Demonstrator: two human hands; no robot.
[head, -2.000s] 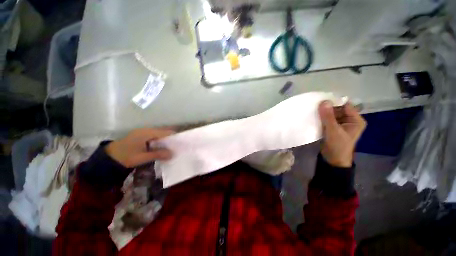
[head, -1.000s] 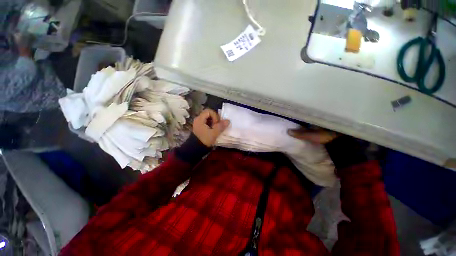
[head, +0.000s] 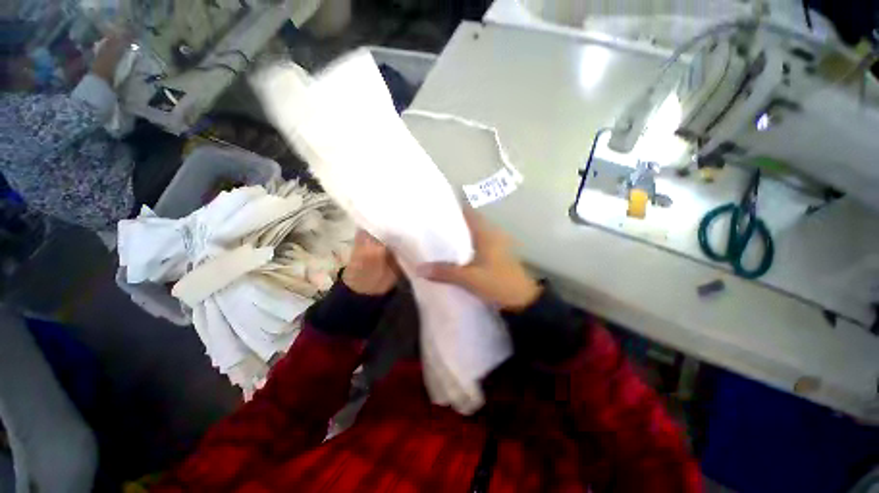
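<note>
A thick bundle of white cut pieces (head: 371, 159) is held up in front of my chest, slanting from upper left to lower right, its upper end blurred. My right hand (head: 487, 270) grips it around the middle, thumb across the front. My left hand (head: 368, 265) holds it from the left side, its fingers partly hidden behind the cloth. The bundle ticket (head: 492, 187) lies on the table to the right of the bundle, with its tie string (head: 463, 119) curving above it.
The sewing machine (head: 761, 96) stands at upper right, with an orange-yellow block (head: 637, 203) by the needle. Green scissors (head: 736, 239) and a small grey piece (head: 710, 288) lie on the table (head: 569, 241). More bundles (head: 241, 279) fill a bin (head: 217, 173) at left. A person's sleeve (head: 58, 144) shows upper left.
The bundle has been raised from my lap below the table edge and turned steeply upright. My right hand has moved onto its middle. The view has shifted, showing more of the machine.
</note>
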